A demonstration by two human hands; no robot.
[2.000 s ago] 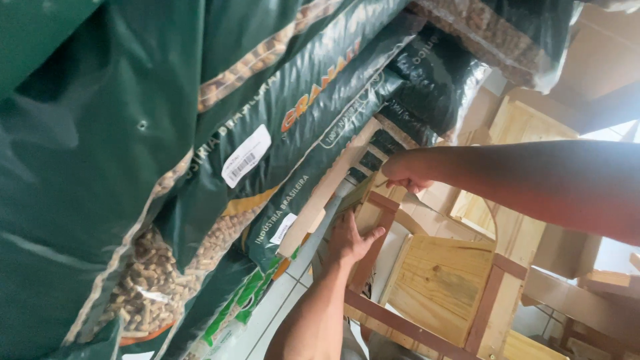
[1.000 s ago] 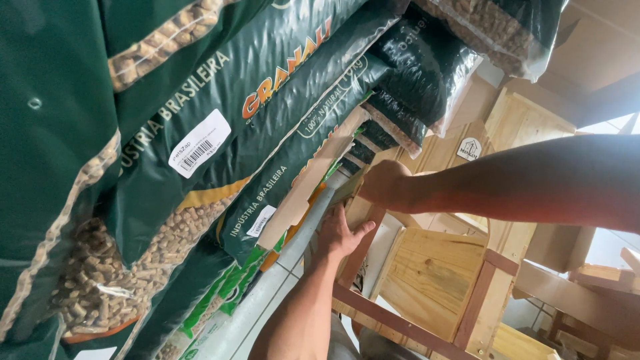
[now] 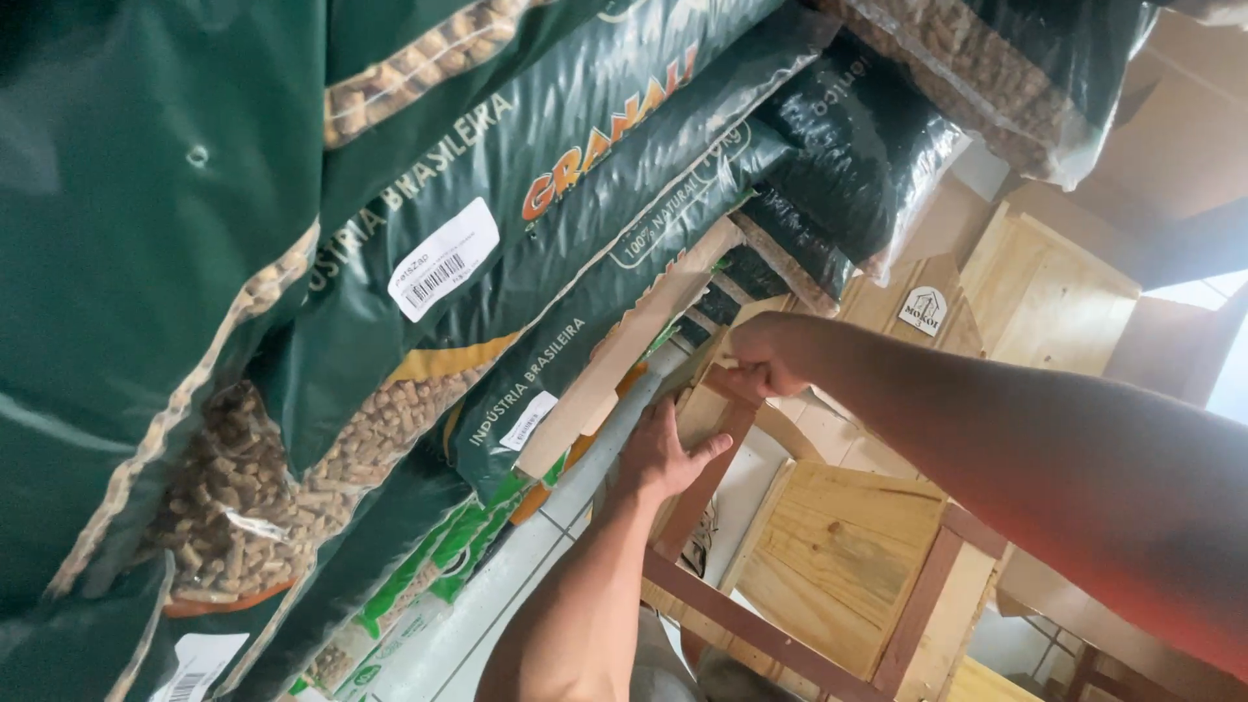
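Observation:
A wooden pet house (image 3: 848, 556) of light pine with reddish-brown trim lies at the lower right, its arched opening facing me. Against its left edge rests my left hand (image 3: 668, 453), thumb spread over the brown trim. Farther along the same edge, near a corner, the curled fingers of my right hand (image 3: 765, 356) are on the wood; what lies under them is hidden. A white house-shaped badge (image 3: 922, 310) is fixed to the pine beyond my right wrist.
Stacked green plastic bags of wood pellets (image 3: 546, 195) fill the left and top. A strip of cardboard (image 3: 634, 341) lies along one bag. Grey floor tiles (image 3: 526, 575) show between bags and house. More pine woodwork (image 3: 1053, 283) and cardboard stand at the right.
My right hand has shifted slightly along the corner, and its forearm now crosses lower over the pet house. The badge, hidden two seconds ago, is visible. My left hand stays at the edge.

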